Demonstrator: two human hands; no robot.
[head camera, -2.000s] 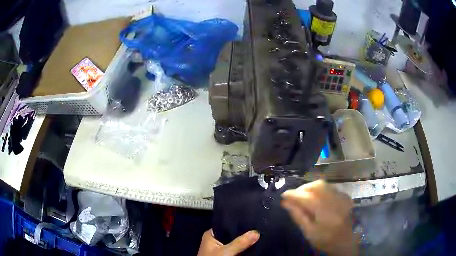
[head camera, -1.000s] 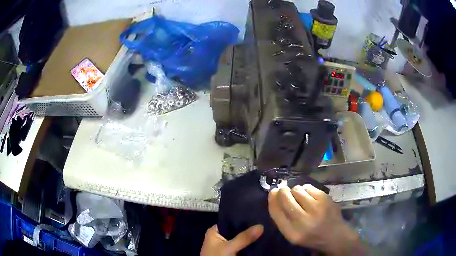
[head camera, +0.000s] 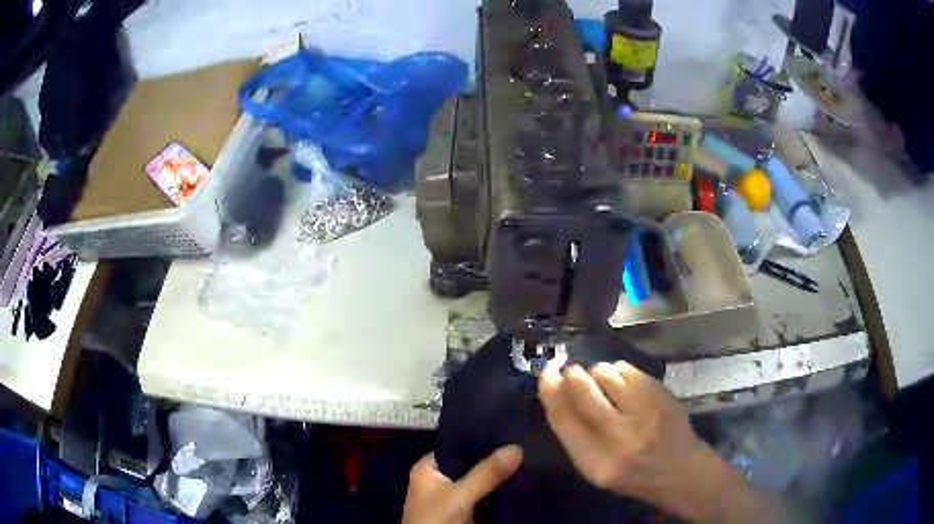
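Note:
A dark fabric piece (head camera: 492, 409) lies under the front of the button-sewing machine (head camera: 553, 268) and hangs over the table edge. My left hand (head camera: 461, 489) holds its lower left part, thumb on top of the cloth. My right hand (head camera: 625, 425) is at the shiny button clamp (head camera: 539, 354), fingertips pinched together and touching or almost touching it. Whether a button is between these fingertips is hidden.
Left of the machine are a blue plastic bag (head camera: 379, 107), a clear bag of silvery bits (head camera: 343, 213) and a white basket (head camera: 143, 237) with cardboard and a smartphone (head camera: 176, 174). Right are a parts tray (head camera: 715, 261), control panel (head camera: 655, 162) and thread snips (head camera: 789, 274).
My right hand has moved from over the cloth, right of the clamp, to the clamp, and stays there. My left hand still holds the cloth. The camera view has shifted slightly.

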